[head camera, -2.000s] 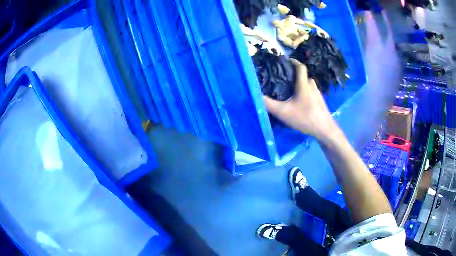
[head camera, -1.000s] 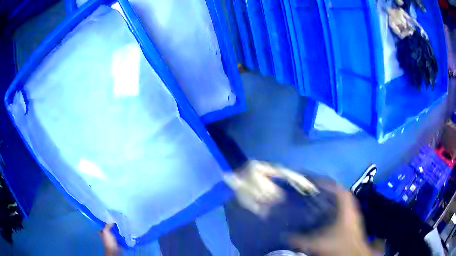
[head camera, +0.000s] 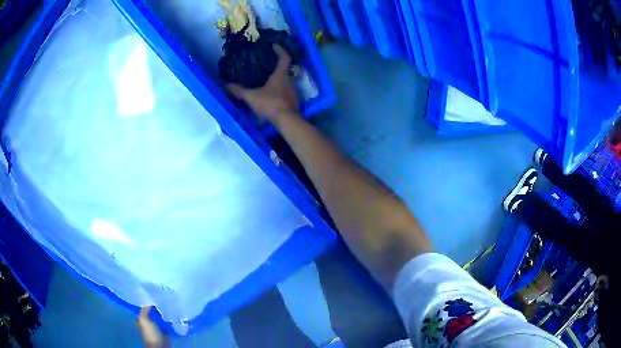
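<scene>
My right hand is shut on a black figure piece, whose ragged black part is in the hand and whose cream limbs point away from me. It is over the corner of the farther white-lined blue crate; whether it touches the liner I cannot tell. A nearer blue crate has a glaring white liner with no pieces on it. My left hand, mostly cut off by the bottom edge, shows a thumb or finger at this crate's near corner and seems to grip its rim.
Stacked blue crates stand at the upper right. A low lined crate shows beneath them. A person's black-and-white shoe is on the blue floor. Dark pieces show at the lower left edge.
My right hand took a black figure piece from the stack's top crate and carried it left to the farther lined crate. My left hand, unseen at first, is at the nearer crate's corner.
</scene>
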